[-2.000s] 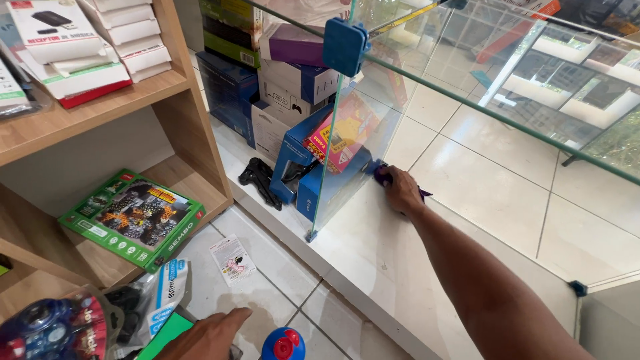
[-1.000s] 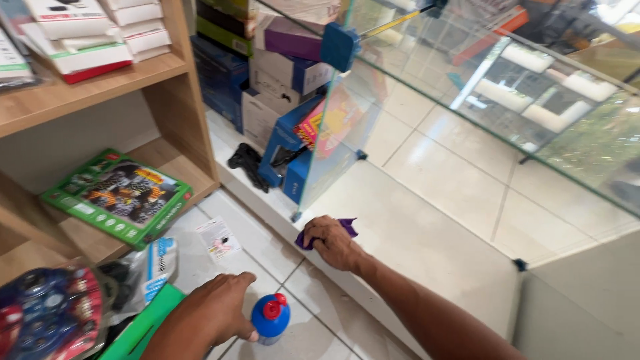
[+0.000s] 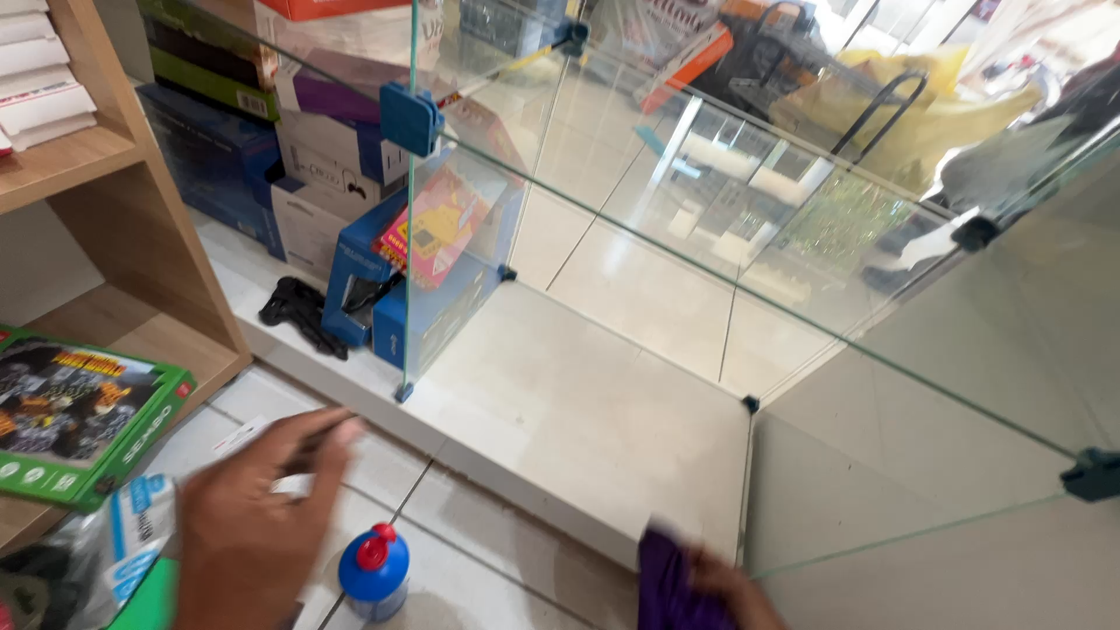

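My right hand [image 3: 722, 582] holds a bunched purple cloth [image 3: 669, 582] at the bottom right, by the front edge of the white cabinet base [image 3: 560, 411]. My left hand [image 3: 262, 516], blurred, hangs above the floor at the lower left, thumb and fingers apart with nothing between them. Just right of it a bottle with a blue top and red cap [image 3: 374, 564] stands upright on the tiles. A clear glass panel [image 3: 455, 262] rises from the base, with blue boxes [image 3: 437, 306] and a black game controller [image 3: 302, 315] to its left.
A glass shelf edge [image 3: 735, 284] with blue corner clips [image 3: 411, 120] crosses above the base. A wooden shelf unit [image 3: 166, 192] stands left, with a green boxed building set [image 3: 83, 420] in it. A plastic bag [image 3: 131, 542] lies at the lower left.
My right hand has moved with the purple cloth from beside the glass panel to the front edge, then rightward along it. My left hand has lifted away from the bottle. The view has shifted.
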